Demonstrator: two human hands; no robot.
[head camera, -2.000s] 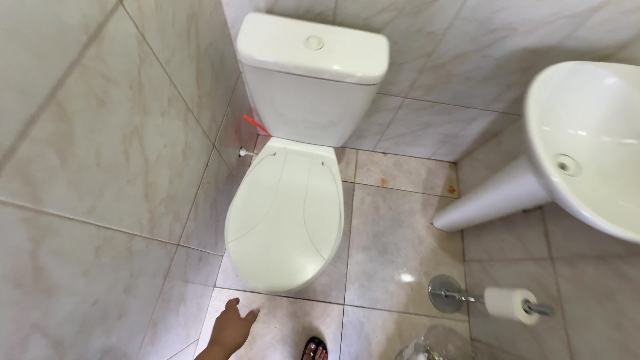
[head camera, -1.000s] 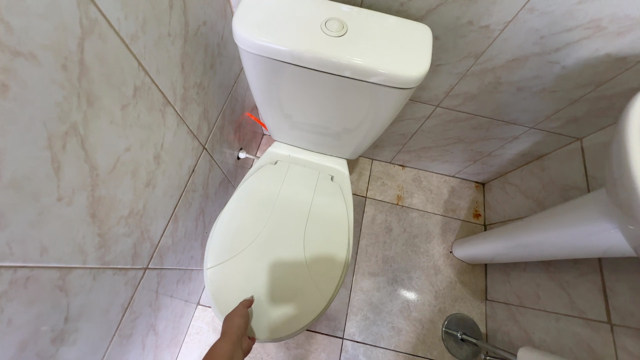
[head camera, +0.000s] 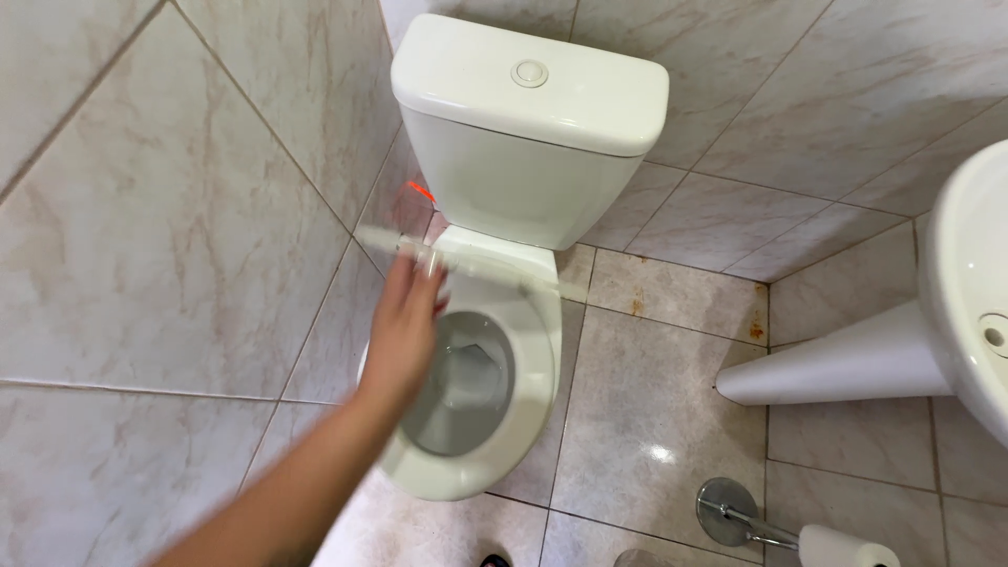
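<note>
The white toilet lid (head camera: 504, 272) stands raised and nearly edge-on, blurred by motion. My left hand (head camera: 409, 315) is at the lid's edge with its fingers against it, partly blurred. Below the lid, the toilet seat (head camera: 531, 378) lies down on the bowl, whose inside (head camera: 465, 386) shows. Behind them is the white ceramic cistern (head camera: 524, 173) with a round flush button (head camera: 529, 73) on its top. My right hand is out of view.
Marbled tile wall (head camera: 157, 260) runs close along the left. At the right stand a pedestal washbasin (head camera: 953, 276) and a metal stand (head camera: 726, 512) with a toilet paper roll (head camera: 843, 547). An orange-red strip (head camera: 421, 191) is beside the cistern.
The lid, closed over the seat in both earlier frames, has swung up. My left hand, at the lid's front edge one second ago, has moved up toward the cistern with it.
</note>
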